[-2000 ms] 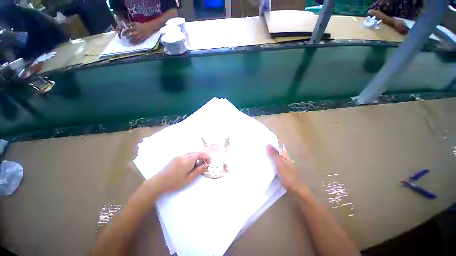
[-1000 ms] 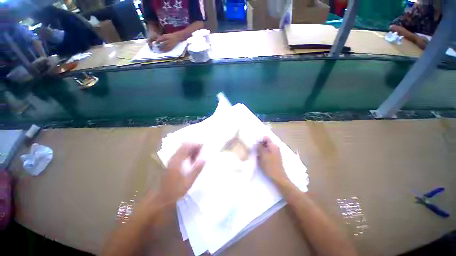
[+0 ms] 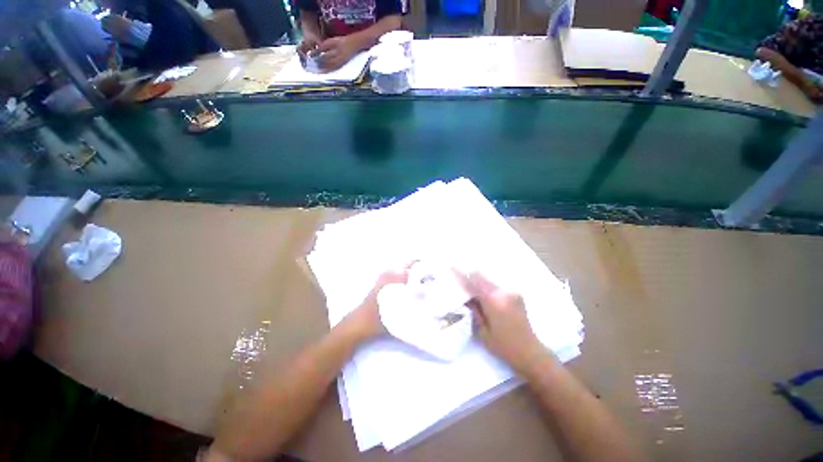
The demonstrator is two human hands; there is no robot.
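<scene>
A stack of white paper sheets lies fanned on the cardboard table in front of me. On it, a small round item is partly wrapped in crumpled white paper; a small darker patch of it shows through the folds. My left hand holds the left side of the bundle, its fingers partly hidden by paper. My right hand holds the right side, fingers bent at the paper's edge.
A wrapped white piece lies at left. Blue-handled cutters lie at far right. A green conveyor carries copper footed items. Beyond it, a person's hands work near stacked white pieces. A grey post stands at right.
The copper item lay open on the stack; white paper is now folded up around it, between both hands. The view has shifted, and another footed item shows on the belt at left.
</scene>
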